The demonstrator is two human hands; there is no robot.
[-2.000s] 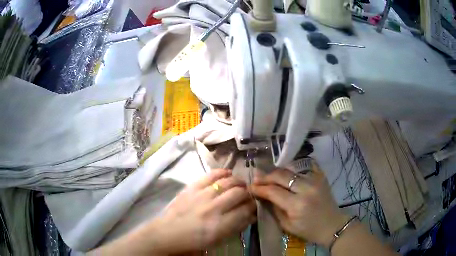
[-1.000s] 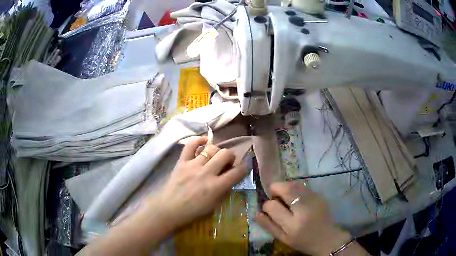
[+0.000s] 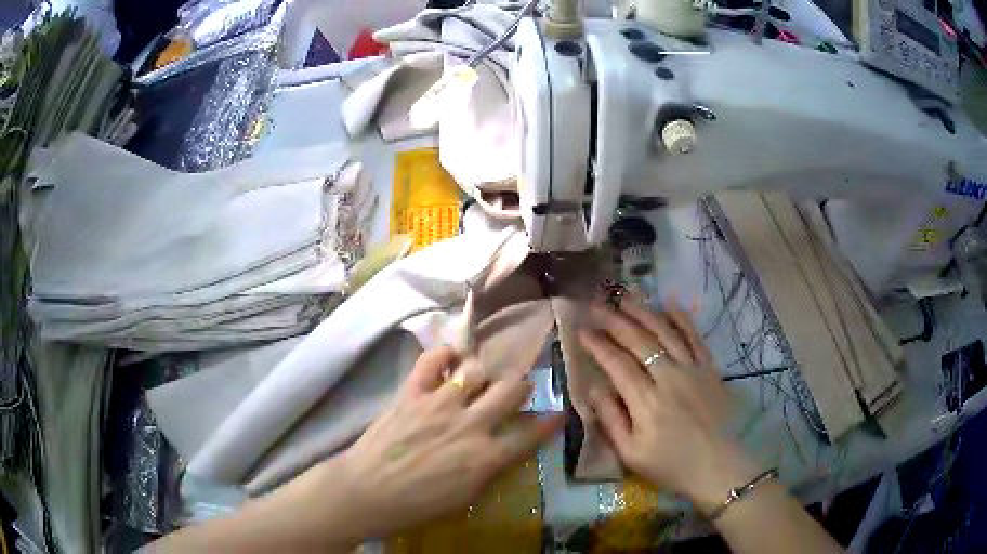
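Note:
A pale grey-beige garment panel (image 3: pixel 325 357) runs from under the machine head toward the lower left. My left hand (image 3: pixel 449 427) pinches a raised fold of it left of the needle area. A tan facing strip (image 3: pixel 595 444) comes from under the head toward me, its free end on the table. My right hand (image 3: pixel 660 406) lies palm down over the strip's right side, fingers spread, not gripping. The white machine head (image 3: pixel 557 130) stands above; the presser foot and needle are too dark to make out.
A panel stack (image 3: pixel 184 254) lies at left, with olive-green bundles (image 3: pixel 65 130) beyond. A strip stack (image 3: pixel 806 308) and loose dark threads lie at right. Yellow tape (image 3: pixel 425 206) is on the table. Pale sewn work (image 3: pixel 476 130) heaps behind the head. A control panel (image 3: pixel 909 38) is top right.
My right hand has let go of the strip's near part, moved up toward the needle area and flattened. My left hand has shifted slightly down, still at the panel. The strip's end now lies down.

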